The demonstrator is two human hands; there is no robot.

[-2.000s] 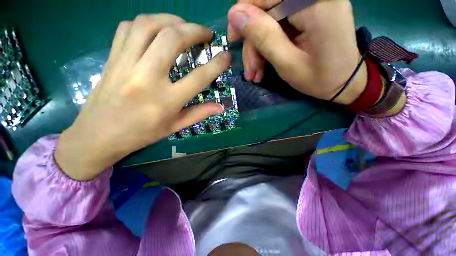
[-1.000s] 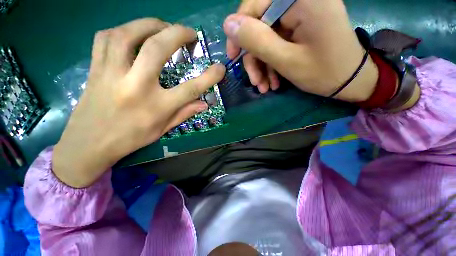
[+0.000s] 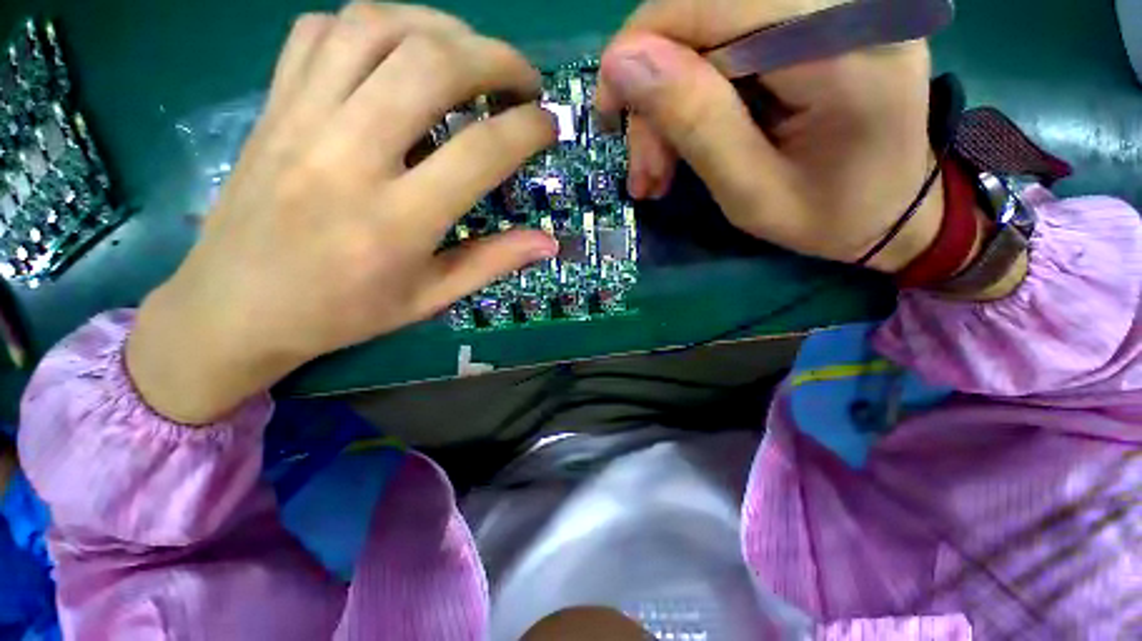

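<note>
A green PCB panel [image 3: 570, 238] with silvery rectangular parts lies on the mat in front of me. My left hand [image 3: 338, 207] rests over its left part, fingers spread on the boards, covering much of it. My right hand [image 3: 751, 132] holds grey tweezers [image 3: 833, 38] at the panel's upper right. The tweezer tip is hidden behind my fingers, so I cannot tell whether it holds a piece.
Another PCB panel [image 3: 44, 163] lies at the far left. A clear film [image 3: 219, 144] shows beside my left hand. The green mat's front edge [image 3: 551, 357] runs below the panel. A red wrist strap [image 3: 948, 232] with a thin black cord is on my right wrist.
The tweezers have moved from over the dark area right of the panel onto the panel's upper right. The blue bit at their tip no longer shows. The view has shifted slightly.
</note>
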